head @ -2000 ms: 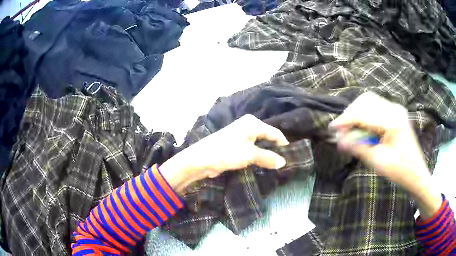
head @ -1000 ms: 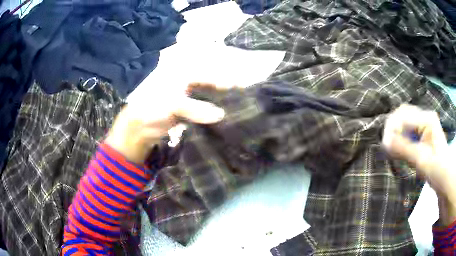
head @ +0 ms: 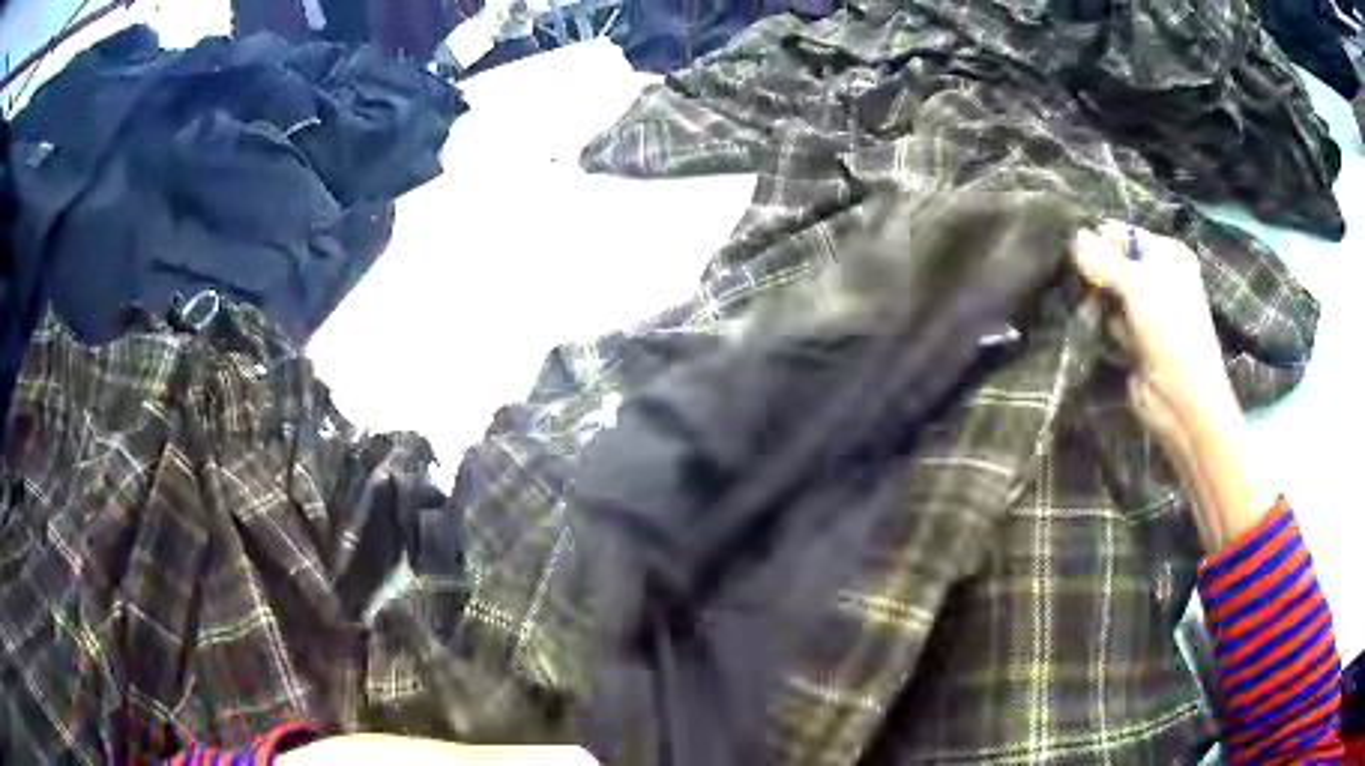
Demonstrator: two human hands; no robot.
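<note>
The plaid garment (head: 1033, 554) lies open across the front centre, its dark lining (head: 719, 464) blurred and facing up. My right hand (head: 1145, 299) is closed on a raised edge of the garment at the right. A small blue piece shows at its fingers, likely the thread snips' handle (head: 1133, 243); the blades cannot be made out. Of my left arm only a strip of skin (head: 449, 751) and a bit of striped cuff show at the bottom edge; the fingers are cut off or hidden by the cloth.
A gathered plaid pile with a small pale ring (head: 199, 310) lies at left. Navy garments (head: 195, 165) lie behind it. A large plaid heap (head: 973, 90) is at the far right. The white table (head: 509, 240) shows between them.
My right hand has moved up and now holds a garment edge. My left hand has dropped to the bottom edge. The lining has been opened out over the front, and the view has shifted slightly.
</note>
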